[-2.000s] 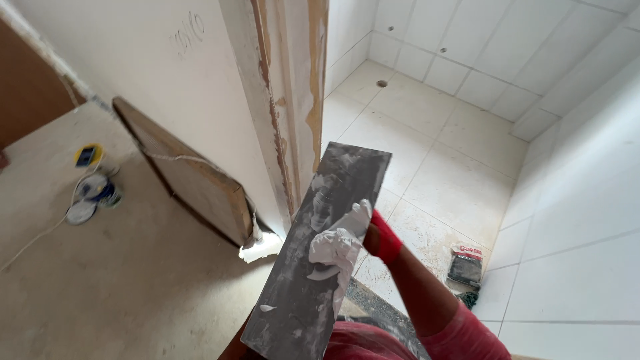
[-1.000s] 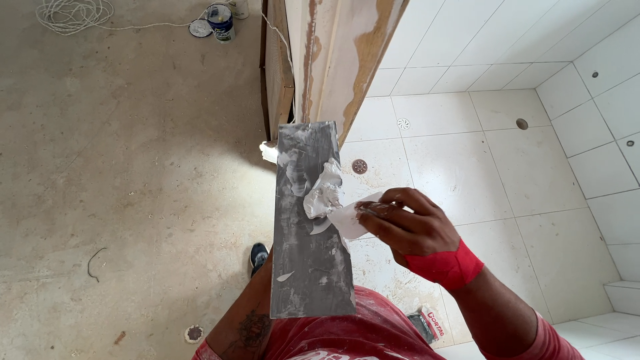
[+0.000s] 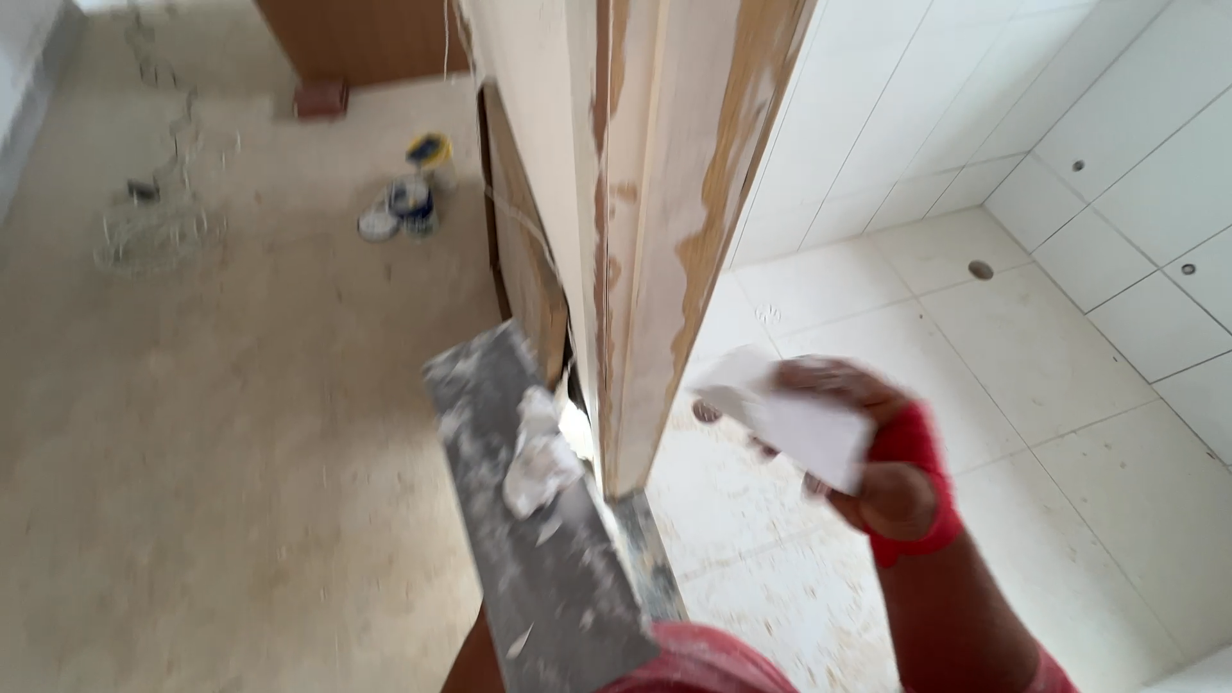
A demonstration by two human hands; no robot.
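Observation:
A grey rectangular board [image 3: 539,539] smeared with white paste slants across the lower middle, and a lump of white paste [image 3: 541,457] lies on its upper half. My left hand is hidden beneath the board; only part of the forearm shows at the bottom edge. To the right, my right hand [image 3: 881,448], with red wrapping at the wrist and palm, grips a flat white spreader [image 3: 799,414], blurred. Between board and spreader stands the end of a wall with a wooden door frame [image 3: 664,241], patchy with pale filler along its edges.
A wooden panel [image 3: 525,221] leans against the wall's left side. Tubs [image 3: 412,200] with a lid and a coil of cable [image 3: 154,231] lie on the dusty floor at left. At right are a white tiled floor [image 3: 962,385] with round drain openings and tiled walls.
The spreader, at the paste on the board one second ago, is now apart from it on the right. The board has tilted, its far end to the left. The view has shifted.

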